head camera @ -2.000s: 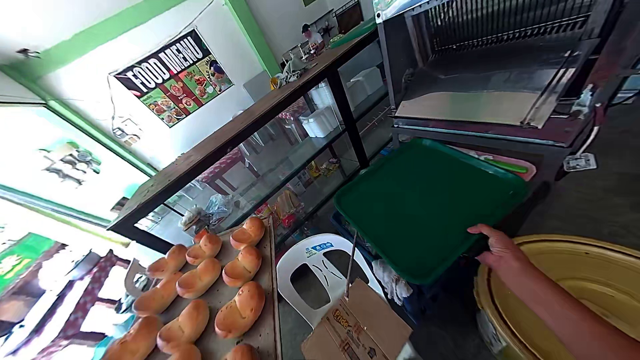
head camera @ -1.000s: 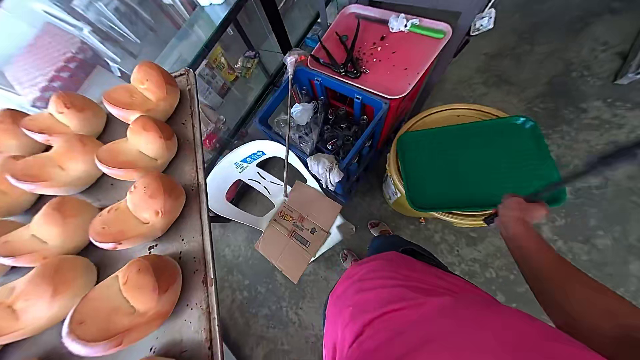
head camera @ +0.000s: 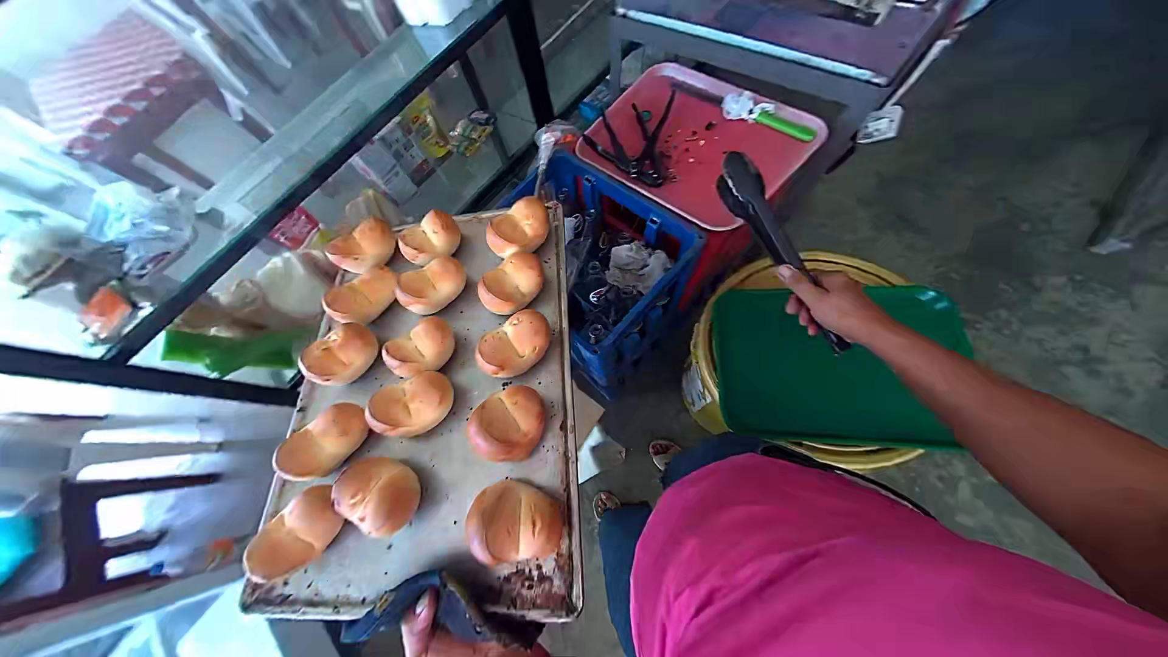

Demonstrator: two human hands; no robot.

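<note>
My left hand [head camera: 452, 634], at the bottom edge, grips the near end of a metal baking tray [head camera: 456, 511] through a dark cloth [head camera: 383, 607]. Several golden bread rolls [head camera: 506, 422], each with a crease, lie in rough rows on this tray. In my right hand [head camera: 826, 301] is a pair of dark tongs [head camera: 762, 210], its head pointing up and away. Below that hand, a green plastic tray [head camera: 821, 383] rests on top of a round yellow tub [head camera: 703, 370].
Beyond the baking tray stands a glass display case [head camera: 365, 100]. A blue crate [head camera: 639, 310] with bottles is between baking tray and tub. Behind it, a red tray [head camera: 693, 146] holds black tongs [head camera: 639, 151] and a green-handled tool [head camera: 785, 126]. A metal stand [head camera: 748, 41] is at the top.
The green tray, held by my right hand two seconds ago, now lies on the yellow tub. My right hand has tongs. More of the baking tray shows, with my left hand at its near end.
</note>
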